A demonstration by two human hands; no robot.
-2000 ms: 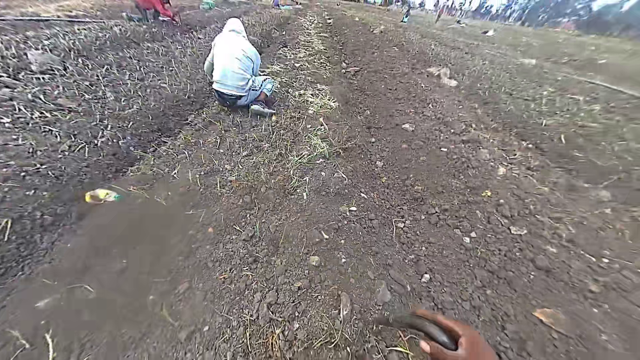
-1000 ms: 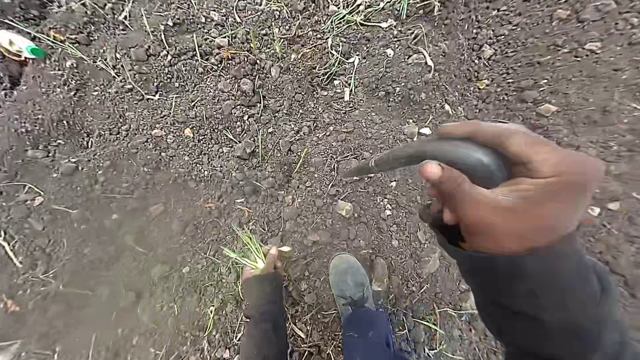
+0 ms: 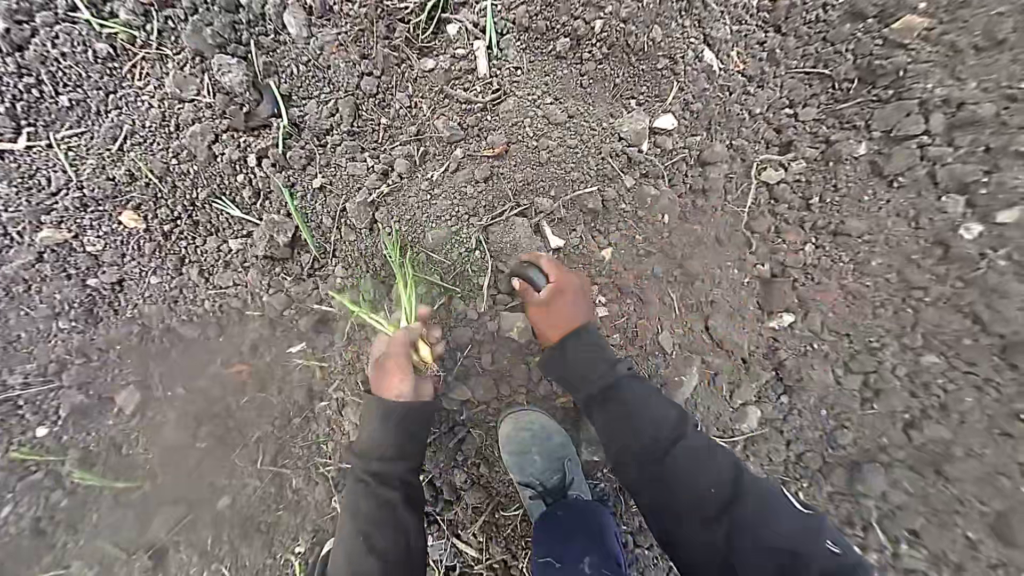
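My left hand (image 3: 402, 360) holds a small bunch of green seedlings (image 3: 406, 292), which look like onion sets with pale bulbs and fine roots; the leaves point up and away from me. To its right, my right hand (image 3: 554, 298) is closed around a dark, smooth, curved tool (image 3: 529, 276), like a horn, low over the soil. The tool's far end is hidden, so whether it is in the soil I cannot tell. Thin green seedlings (image 3: 296, 214) stand or lean in the soil ahead and to the left of my hands.
My grey shoe (image 3: 540, 456) rests on the soil just below my hands. Loose dark soil with clods and small stones (image 3: 664, 122) surrounds them. More green shoots (image 3: 491, 28) show at the top, and some green leaves (image 3: 100, 480) lie at lower left.
The view has tilted down from the field, where people showed earlier. My right hand has lowered with the curved tool, from raised to near the ground. My left hand still holds the seedlings.
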